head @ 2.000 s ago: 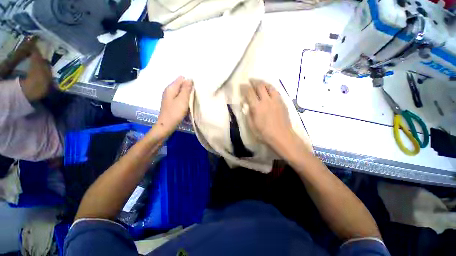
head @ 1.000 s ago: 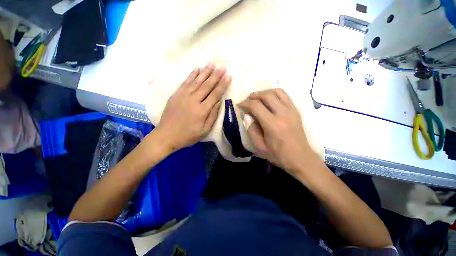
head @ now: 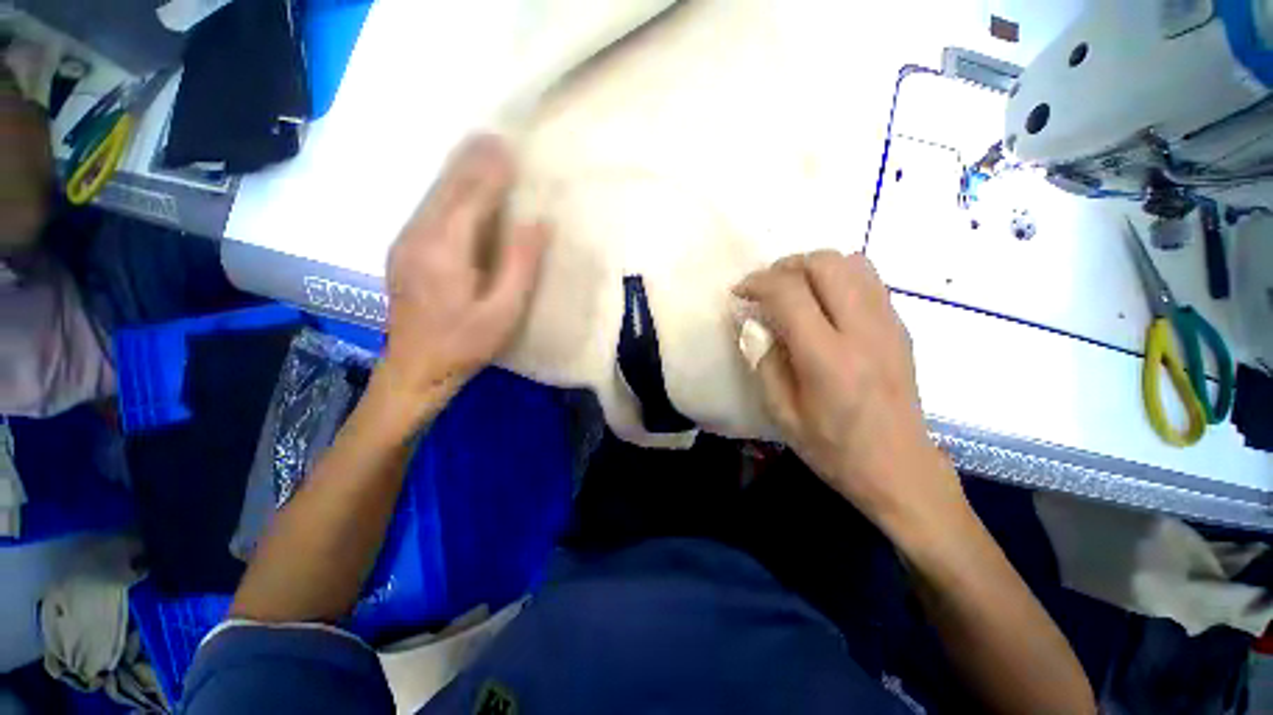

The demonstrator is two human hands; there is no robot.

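Note:
A cream fabric panel (head: 656,182) lies over the table's front edge, overexposed in its upper part. A narrow black strip (head: 642,356) is set in it and runs down to the hanging lower edge. My left hand (head: 468,266) is on the panel's left side, blurred, with thumb and fingers apart. My right hand (head: 838,363) is at the panel's right side, fingers curled down at the cloth, with a small white wrap on one finger; whether it pinches the cloth is hidden.
The sewing machine head (head: 1131,105) is at the upper right. Scissors with yellow and green handles (head: 1177,374) lie below it. A blue crate (head: 461,475) with dark pieces and a clear bag is below the table at left. More scissors (head: 101,157) and black fabric (head: 237,87) lie upper left.
The panel is spread flatter than two seconds ago. Since one second ago, my left hand has moved left and slightly up, and my right hand has moved right, away from the black strip.

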